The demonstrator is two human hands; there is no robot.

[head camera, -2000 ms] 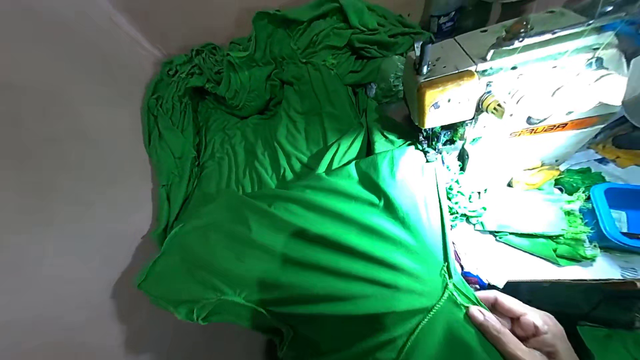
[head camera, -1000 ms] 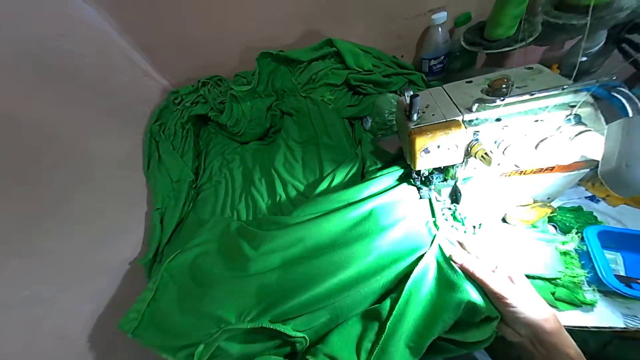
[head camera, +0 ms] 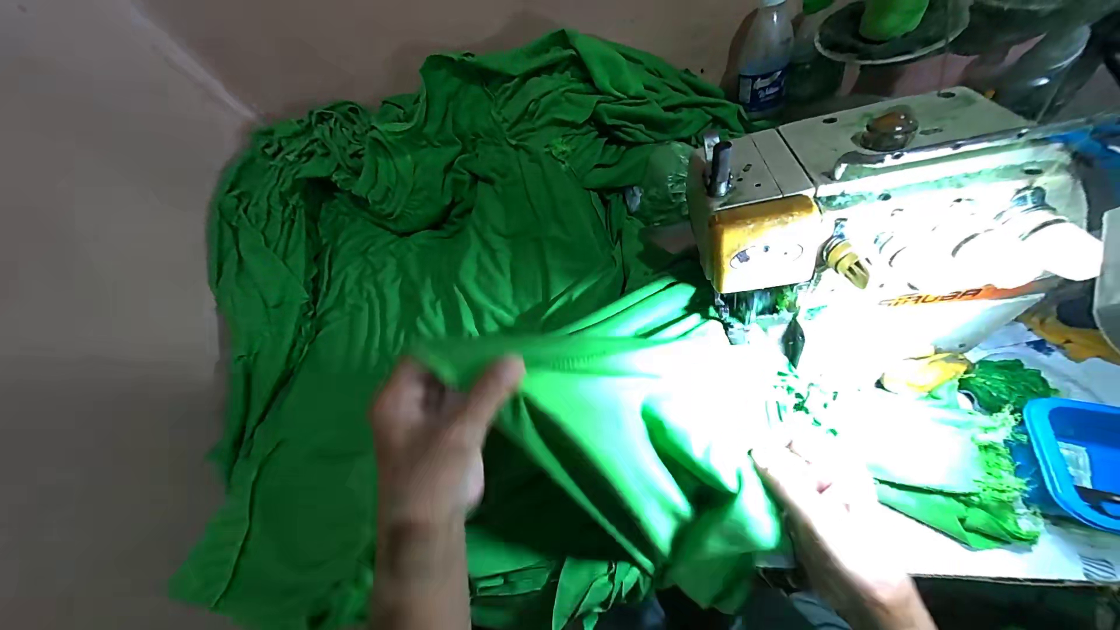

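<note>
A green knit garment [head camera: 577, 437] is stretched between my two hands, its far part running under the head of a sewing machine [head camera: 761, 245]. My left hand [head camera: 433, 429], slightly blurred, pinches a fold of the fabric left of the needle area between thumb and fingers. My right hand [head camera: 822, 499] lies at the fabric's right edge, just in front of the needle area; glare washes out its fingertips, so its grip cannot be told. The needle and presser foot are mostly hidden by glare. More green fabric [head camera: 367, 289] lies heaped behind and to the left.
A blue plastic tray [head camera: 1041, 455] stands at the right edge. Green fabric scraps [head camera: 989, 499] and a yellow piece [head camera: 923, 372] lie beside the machine. At the back are a plastic bottle [head camera: 766, 61] and a green thread cone [head camera: 892, 17]. A wall [head camera: 105, 262] borders the left.
My left hand has come into view and taken hold of the fabric, lifting a fold left of the needle area. My right hand remains at the fabric's right side.
</note>
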